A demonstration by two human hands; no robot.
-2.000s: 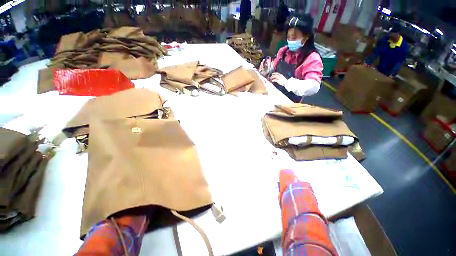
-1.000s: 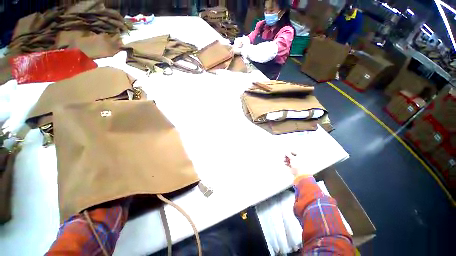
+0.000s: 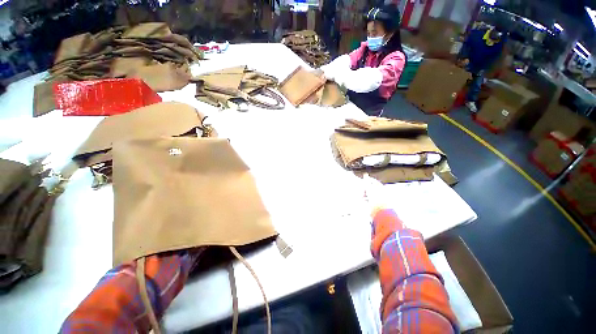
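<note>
A tan-brown handbag [image 3: 189, 199] lies flat on the white table [image 3: 307, 215], its opening toward me and straps hanging over the near edge. My left sleeve goes into the opening; my left hand is hidden inside the bag. My right arm reaches forward over the table. My right hand [image 3: 370, 190] is washed out against the white surface, just in front of the folded bag stack [image 3: 385, 145], which shows white between its layers. I cannot tell whether it holds anything.
A carton of white packets [image 3: 474, 277] stands at the near right edge. Another handbag [image 3: 147, 124] lies behind mine. Bag piles sit far left and mid-table, with a red plastic packet [image 3: 108, 96]. A person in pink sleeves [image 3: 391, 70] works across the table.
From above the carton side a second ago, my right arm now reaches further forward, toward the folded stack. The view has shifted. My left arm stays in the bag.
</note>
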